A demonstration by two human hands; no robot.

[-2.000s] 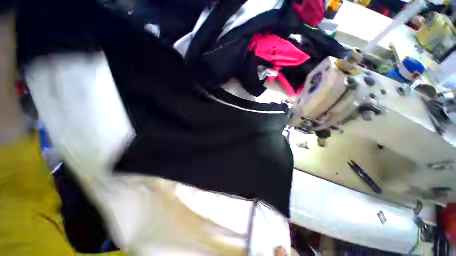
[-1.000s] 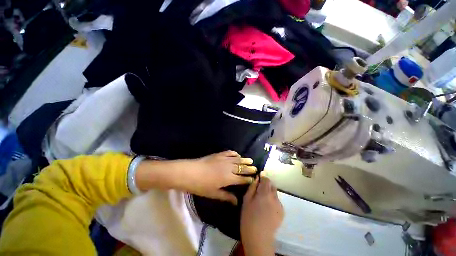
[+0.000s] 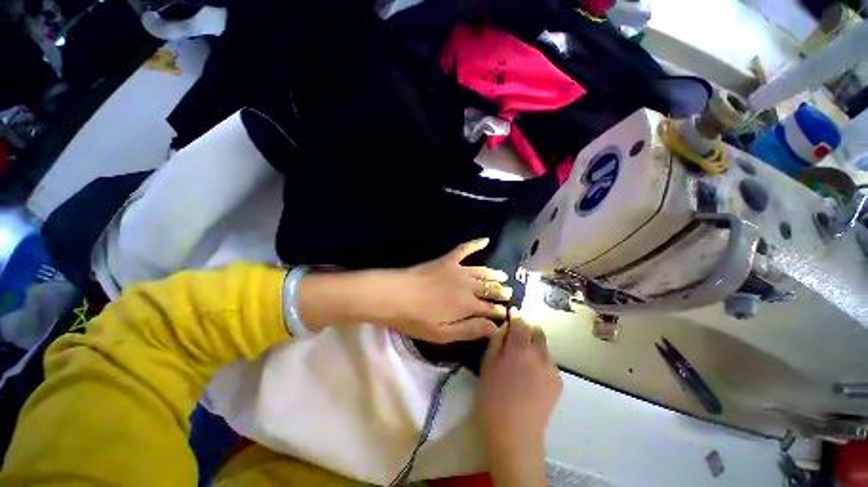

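The black cloth of the garment lies left of the sewing machine head, its edge near the lit needle area. Its white fabric side hangs toward my lap. My left hand, with a ring and a bracelet, lies flat on the black cloth with fingers spread, fingertips beside the needle area. My right hand pinches the cloth edge just below my left fingertips. The needle and presser foot are too small and bright to make out.
Dark thread snips lie on the machine bed at the right. A pile with a hot pink panel is behind the machine head. A blue-and-white bottle or cap stands behind the machine. A small metal piece lies at the lower right.
Two seconds ago no hand showed clearly; one second ago both were on the cloth. Since then my left hand has spread its fingers, and both hands remain close to the needle area.
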